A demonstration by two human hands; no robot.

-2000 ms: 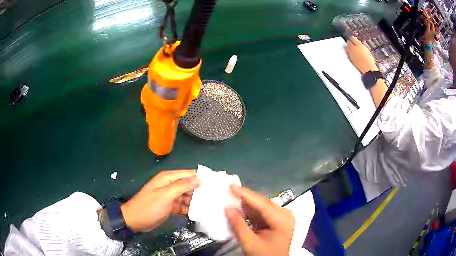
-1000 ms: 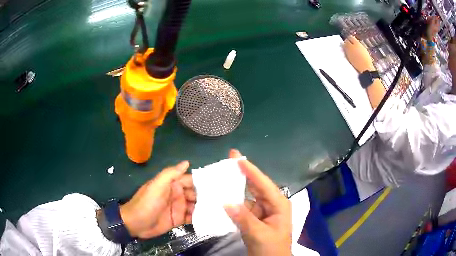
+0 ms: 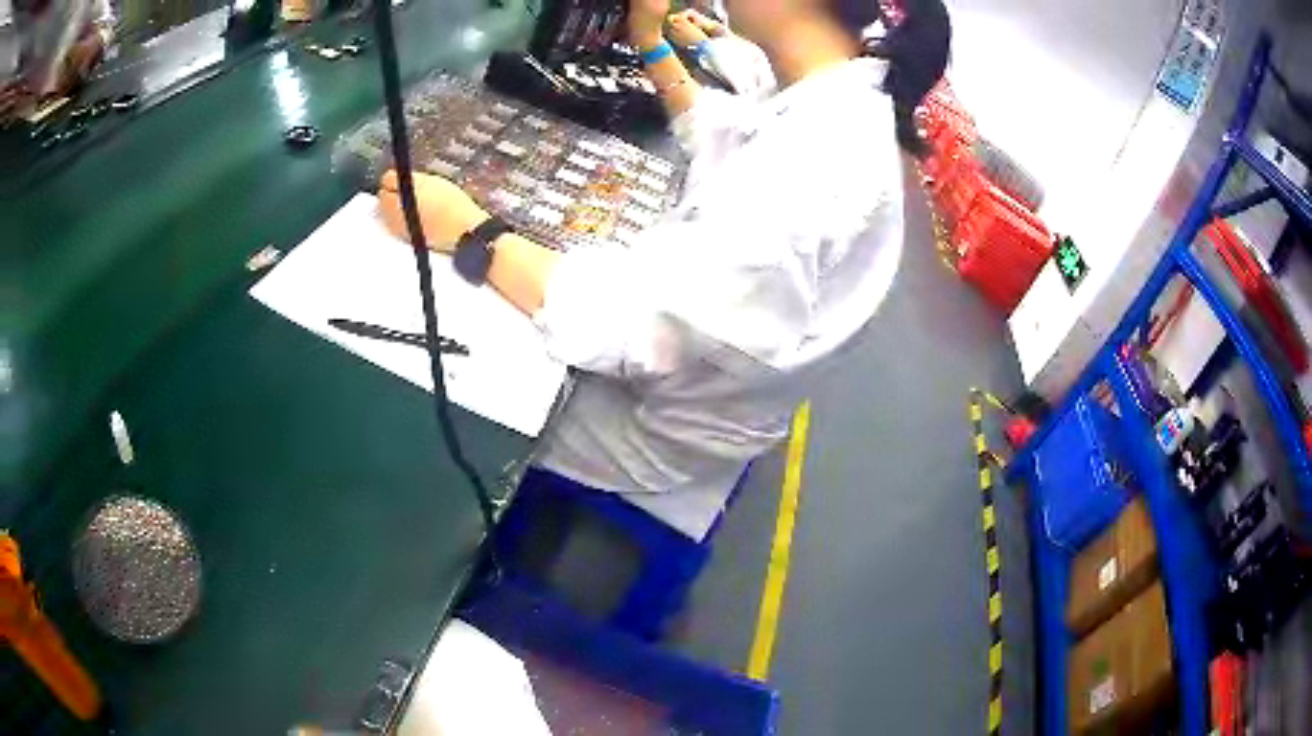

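Neither of my hands can be made out in the picture. The orange electric screwdriver [image 3: 41,633] is cut off by the left edge, at the lower left. The round screw tray [image 3: 138,569] lies on the green bench just right of it, with many tiny silvery specks in it. A small white dropper bottle [image 3: 121,436] lies above the tray. The white tissue held earlier is not visible.
A white paper sheet [image 3: 497,377] with a black pen [image 3: 397,337] lies on the bench. A neighbouring worker in a white coat [image 3: 777,245] rests a forearm there, beside a compartment tray [image 3: 489,144]. A black cable hangs across. Blue shelving [image 3: 1173,475] stands right.
The view has swung to the right. The screwdriver and screw tray have shifted to the left edge, and both my hands and the white tissue have left the picture.
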